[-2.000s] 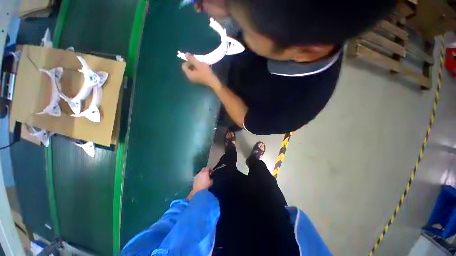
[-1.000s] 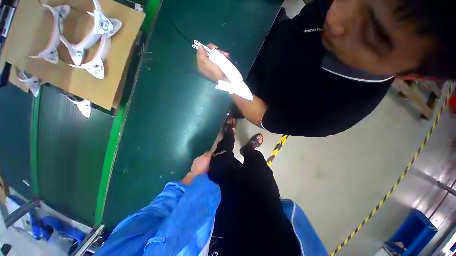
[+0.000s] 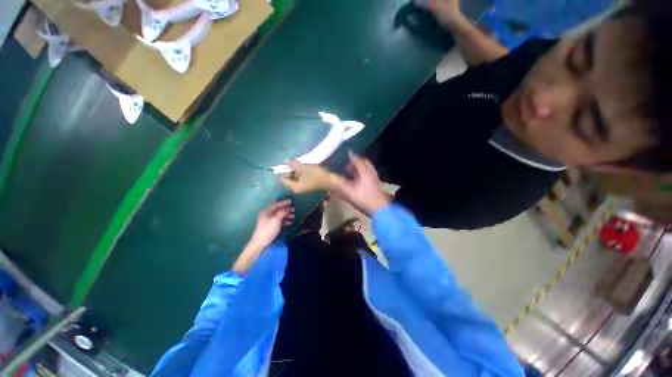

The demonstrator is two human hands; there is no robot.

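Note:
A curved white housing [image 3: 324, 149] lies on or just above the green bench [image 3: 243, 191] in front of me, a thin dark wire trailing from its near end. A coworker's hand [image 3: 308, 179] is at that near end. My left hand [image 3: 273, 223] is below it, over the bench, fingers slightly curled, with nothing seen in it. My right hand [image 3: 363, 185] is blurred beside the coworker's wrist, fingers spread and empty, not on the housing.
A coworker in a black shirt [image 3: 457, 147] leans in from the right. Cardboard [image 3: 177, 92] with several white housings lies upper left, beyond a green rail [image 3: 133, 199]. Another person's blue sleeve and hand [image 3: 446, 13] are at the top. A red round object [image 3: 619, 234] stands far right.
The housing has gone from the coworker's raised grip down to the bench. My right hand has come into view and reached forward. My left hand has moved up and left from my lap.

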